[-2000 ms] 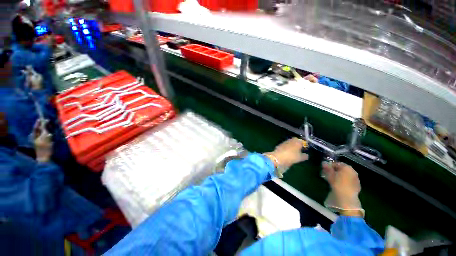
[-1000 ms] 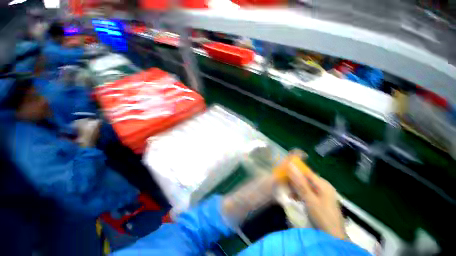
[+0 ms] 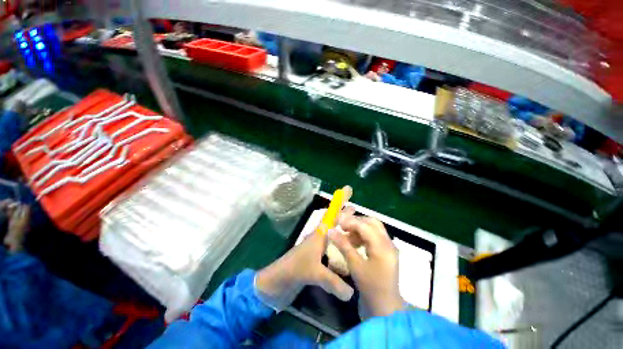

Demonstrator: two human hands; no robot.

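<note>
My left hand [image 3: 304, 266] is over the dark, white-bordered mat [image 3: 432, 276], its thumb apart from the fingers. A yellow finger cot [image 3: 333, 210] covers one raised finger. My right hand [image 3: 376, 259] is close against it, fingers bent together by the cot; whether they grip anything is unclear. A pale bunched piece [image 3: 337, 260] shows between the hands. A branched part with clear-wrapped arms [image 3: 410, 160] lies on the green conveyor beyond, touched by neither hand.
Clear stacked trays [image 3: 184, 211] and a clear bag of grains [image 3: 287, 194] are left. Red trays [image 3: 82, 204] hold bent white parts. A black tool [image 3: 526, 252] reaches in from the right, above small orange pieces [image 3: 466, 283]. A metal shelf edge [image 3: 382, 41] crosses overhead.
Both hands have left the branched part on the conveyor and come back together over the mat. The view has shifted, and the black tool and right-side bench now show.
</note>
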